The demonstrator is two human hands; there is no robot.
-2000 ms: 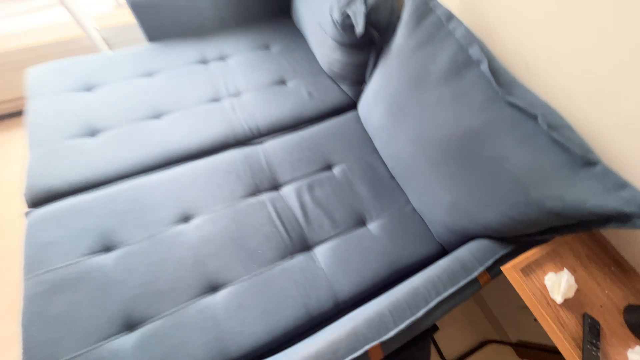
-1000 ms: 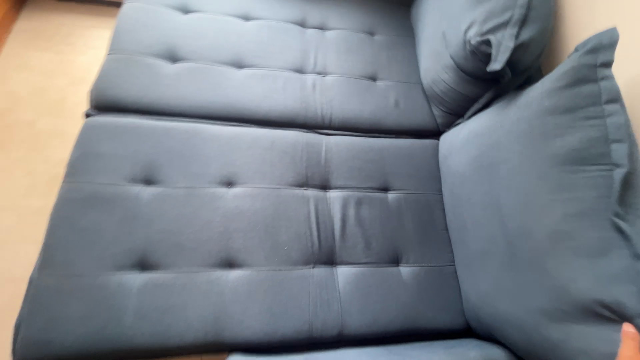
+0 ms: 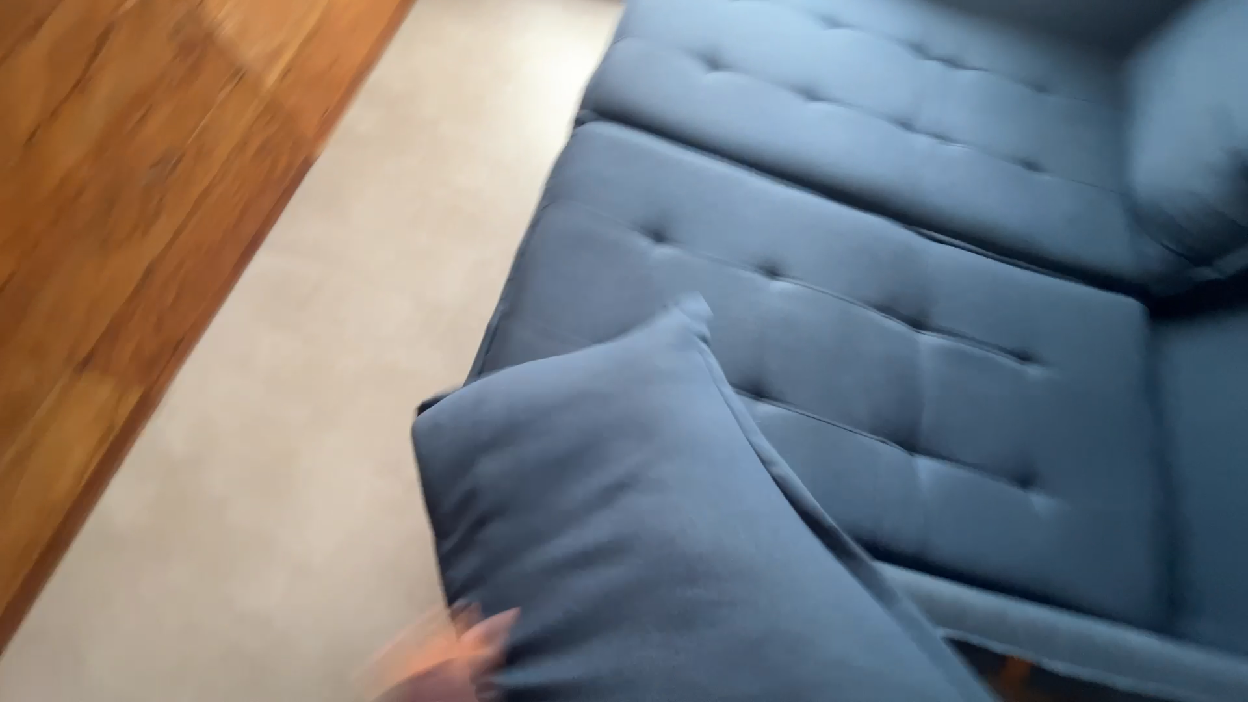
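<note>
A blue fabric sofa cushion (image 3: 624, 517) is tilted over the near end of the sofa, one corner pointing up across the tufted seat (image 3: 838, 361). At its lower left edge is my left hand (image 3: 444, 655), blurred, with its fingers on the cushion's side and the thumb over its face. The bottom of the cushion runs out of view. My right hand is not seen.
Left of the sofa lies beige carpet (image 3: 253, 390), bordered by orange-brown wood flooring (image 3: 127, 185). Another blue cushion (image 3: 1189, 146) rests at the upper right. The sofa's padded armrest (image 3: 1053, 619) runs along the lower right.
One second ago a large cushion leaned at the sofa's right side, with fingertips at its lower edge. Now a cushion is held over the near end. The view has swung left.
</note>
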